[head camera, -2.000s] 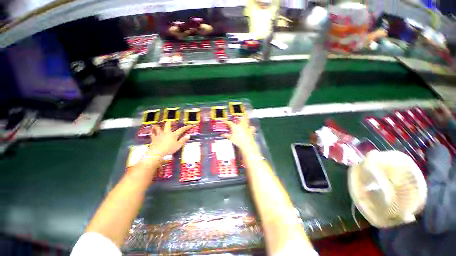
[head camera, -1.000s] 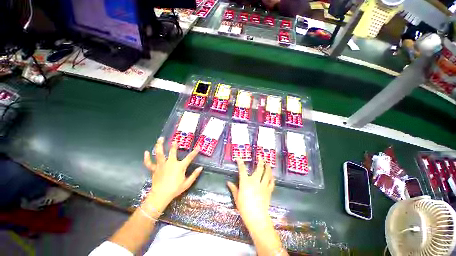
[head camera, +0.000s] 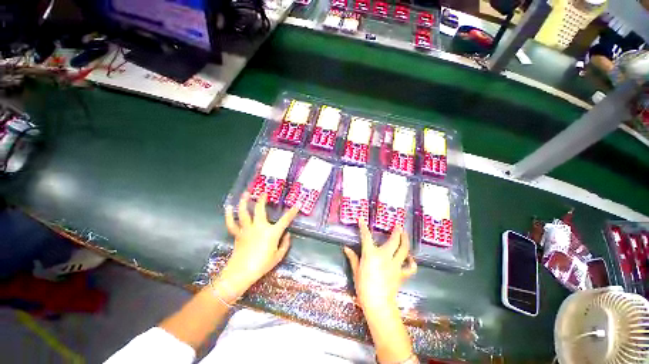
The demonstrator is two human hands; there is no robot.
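Note:
A clear tray point(head camera: 459, 213) lies on the dark green bench in front of me with two rows of red keypad phones, face up. All their screens look white; the back-row phones point(head camera: 326, 128) have yellow screen edges. One front-row phone point(head camera: 309, 185) lies tilted in its pocket. My left hand point(head camera: 257, 238) is at the tray's front left edge, fingertips on the lower keys of the front-left phones, fingers spread. My right hand point(head camera: 381, 266) is at the front edge, fingertips at the lower ends of the middle front phones. Neither hand grips anything.
Right of the tray are a smartphone point(head camera: 520, 272), a crumpled red-white wrapper point(head camera: 563, 250), a cream fan point(head camera: 601, 330) and another tray of red phones point(head camera: 630, 249). A monitor point(head camera: 167, 28) stands upper left. A grey post point(head camera: 580, 128) rises at right. Another phone tray lies beyond.
The view has shifted. Both hands have moved from over the phones to the tray's front edge. The back-row screens, dark at first, now all look white, including the far-left one.

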